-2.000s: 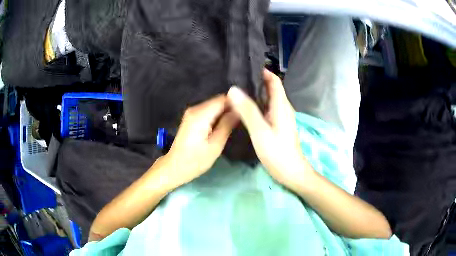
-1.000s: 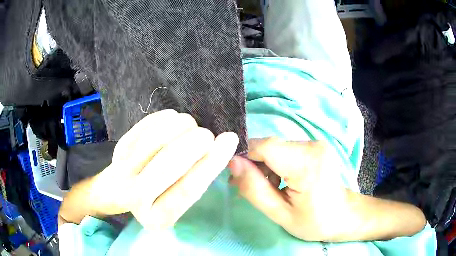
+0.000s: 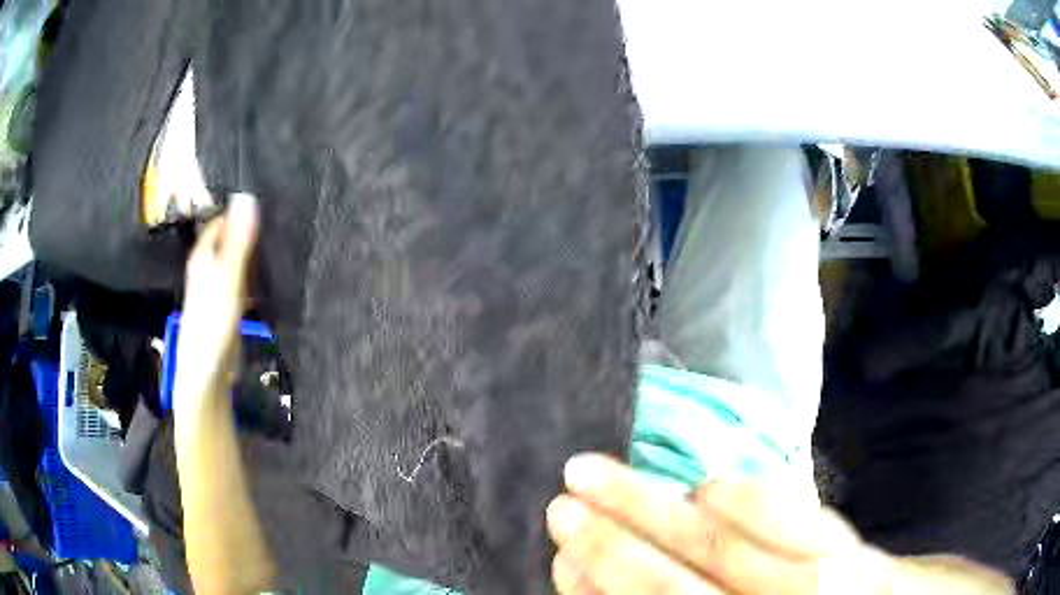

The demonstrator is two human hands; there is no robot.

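A large dark charcoal garment panel point(image 3: 465, 256) hangs from the top of the view down towards my lap, with a fuzzy raw right edge. A pale loose thread point(image 3: 425, 458) lies on its lower part. My right hand point(image 3: 686, 535) is at the bottom right, its fingertips on the panel's lower right edge and pinching it. My left hand point(image 3: 223, 250) is raised at the left, its fingertips against dark cloth below a slit-like gap; it is blurred, so its grip is unclear.
A white table point(image 3: 837, 81) with a curved front edge spans the upper right. A blue basket point(image 3: 171, 363) is partly behind my left forearm, with a white basket point(image 3: 95, 447) beyond. Dark cloth point(image 3: 942, 407) is heaped at the right. A grey-white trouser leg point(image 3: 744, 267) shows below the table.
My hands were together at the cloth edge and are now apart. My left hand has moved up and left; my right hand has moved lower. The panel now hangs spread lower and wider.
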